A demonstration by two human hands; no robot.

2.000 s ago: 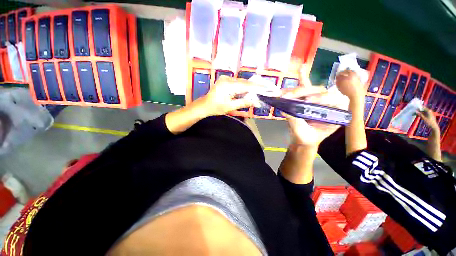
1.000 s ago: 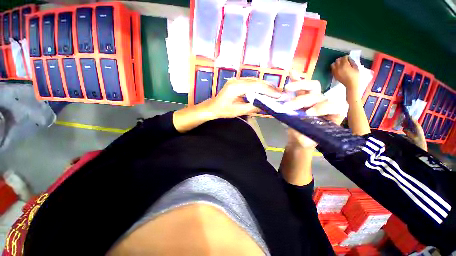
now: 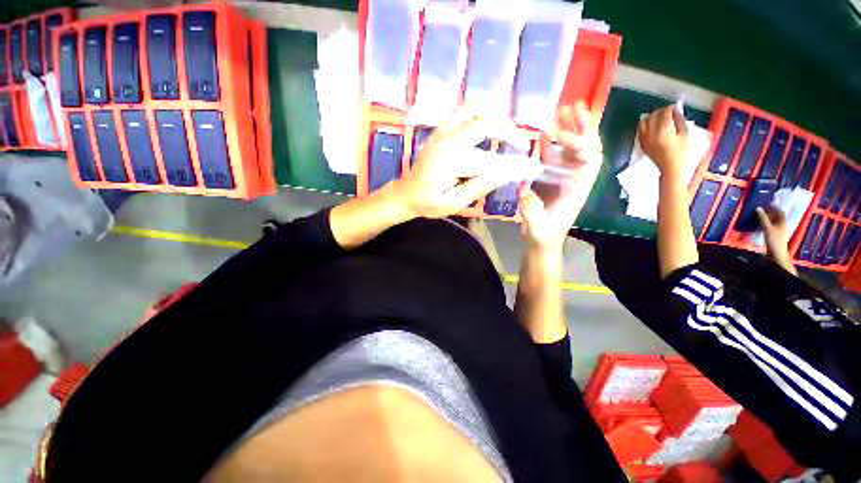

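Observation:
An orange-red phone tray (image 3: 609,68) lies before me. Four frosted protective bags (image 3: 543,57) with dark phones showing through cover its upper row; the upper right slot is empty. Dark phones (image 3: 385,158) stand in the lower row, partly hidden by my hands. My left hand (image 3: 458,170) is over the lower row, its fingers closed on white sheets (image 3: 510,170). My right hand (image 3: 564,179) is just right of it, blurred, its fingers around a pale translucent piece (image 3: 557,168) that looks like a protective bag. Whether a phone is inside cannot be told.
White sheets (image 3: 338,104) lie left of the tray. Another stacked phone tray (image 3: 255,104) stands further left. At right, a person's hand (image 3: 665,137) is over loose white sheets (image 3: 639,189), beside more trays (image 3: 722,174). Orange-red stacks (image 3: 689,396) stand on the floor.
The dark phone that stuck out to the right from my right hand no longer shows lengthwise. My right hand has turned and moved up and left, closer to the tray.

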